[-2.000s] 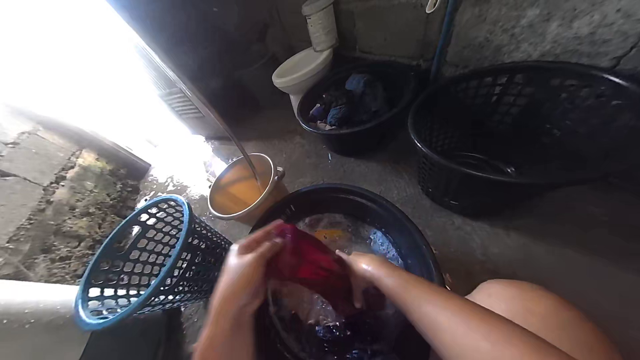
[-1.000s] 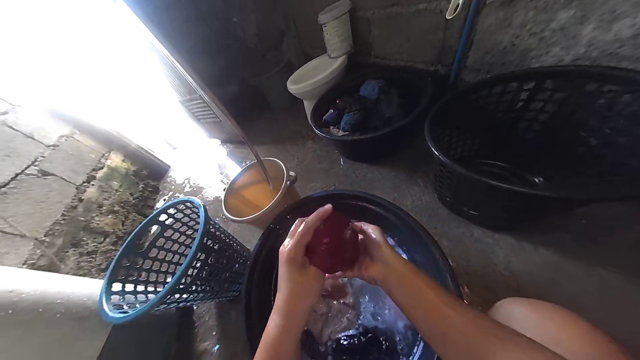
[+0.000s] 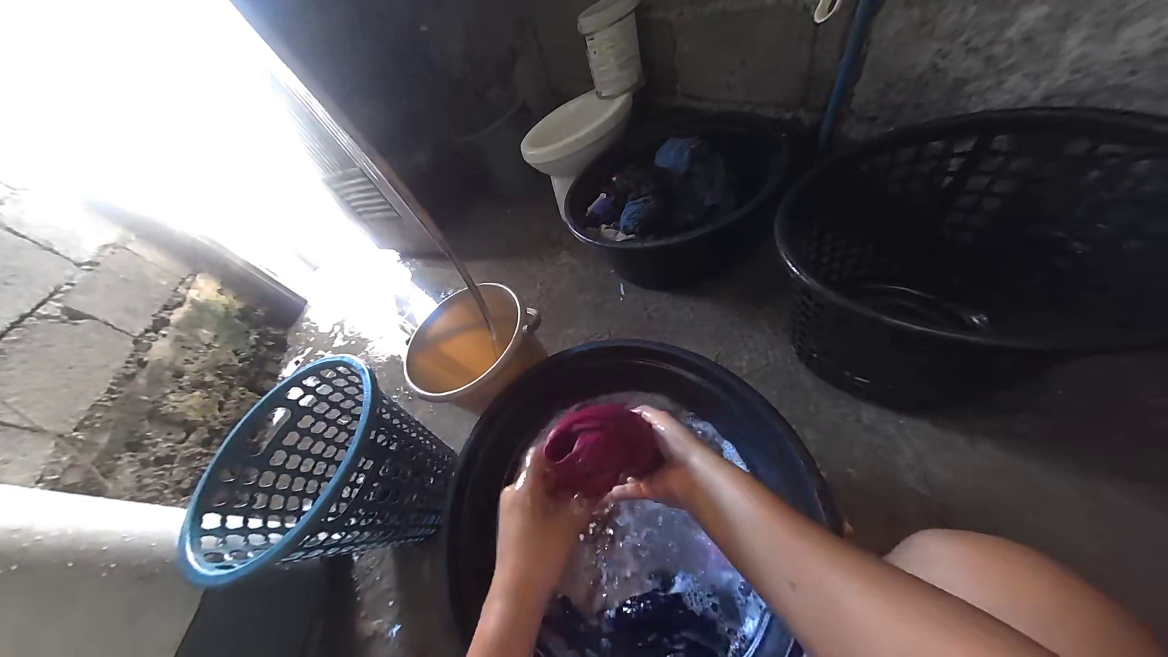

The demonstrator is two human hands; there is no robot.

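A bunched, wet dark red cloth (image 3: 604, 449) is squeezed between my two hands above a round black basin (image 3: 803, 447). My left hand (image 3: 538, 511) grips its left side and my right hand (image 3: 671, 461) its right side. Water drips from the cloth into soapy water (image 3: 639, 547) below. Dark wet cloth (image 3: 652, 620) lies in the basin near its lower edge.
At left stands a blue plastic laundry basket (image 3: 365, 411), beside a bucket (image 3: 424, 394) of orange-brown liquid under a thin pole. Behind are a black tub (image 3: 703, 251) of clothes, a toilet bowl (image 3: 575, 137) and a large black basket (image 3: 912, 338) at right.
The red cloth was spread between my hands at first, then gathered into a compact bundle. It remains in both hands over the basin.
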